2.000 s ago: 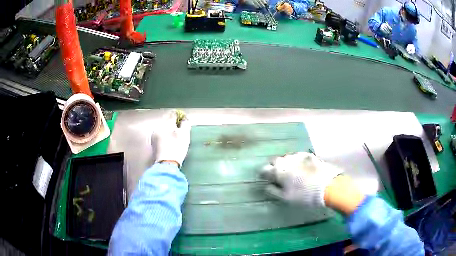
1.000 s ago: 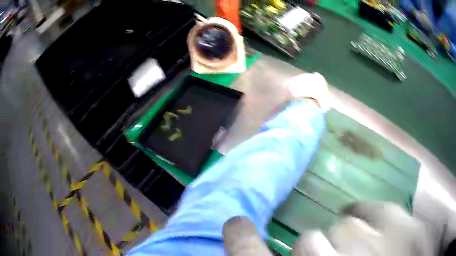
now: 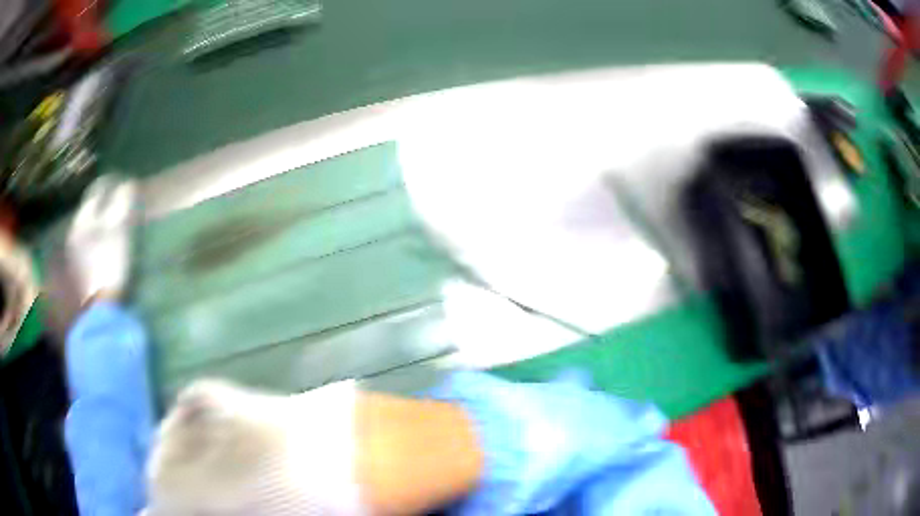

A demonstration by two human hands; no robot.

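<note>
The green work mat (image 3: 303, 267) lies on the metal plate, with cross seams and a brown stain at its upper left. My left hand (image 3: 103, 234), in an off-white knit glove, is at the mat's left edge; it is blurred and its fingertips are unclear. My right hand (image 3: 252, 448), also gloved, is low in front of the mat's near edge, at the bottom of the picture. It is blurred, its fingers are bent or hidden, and I cannot tell whether it holds anything.
A deep black bin (image 3: 767, 252) with greenish pieces stands at the right, a black-yellow device (image 3: 842, 141) beyond it. A thin dark strip (image 3: 530, 304) lies right of the mat. Circuit boards (image 3: 252, 22) sit on the conveyor belt (image 3: 484, 45). Red material (image 3: 718, 459) shows below the bench edge.
The view has swung from the left side back to the right. The left shallow tray has left the picture and the right bin has come in. My right hand remains low in the picture.
</note>
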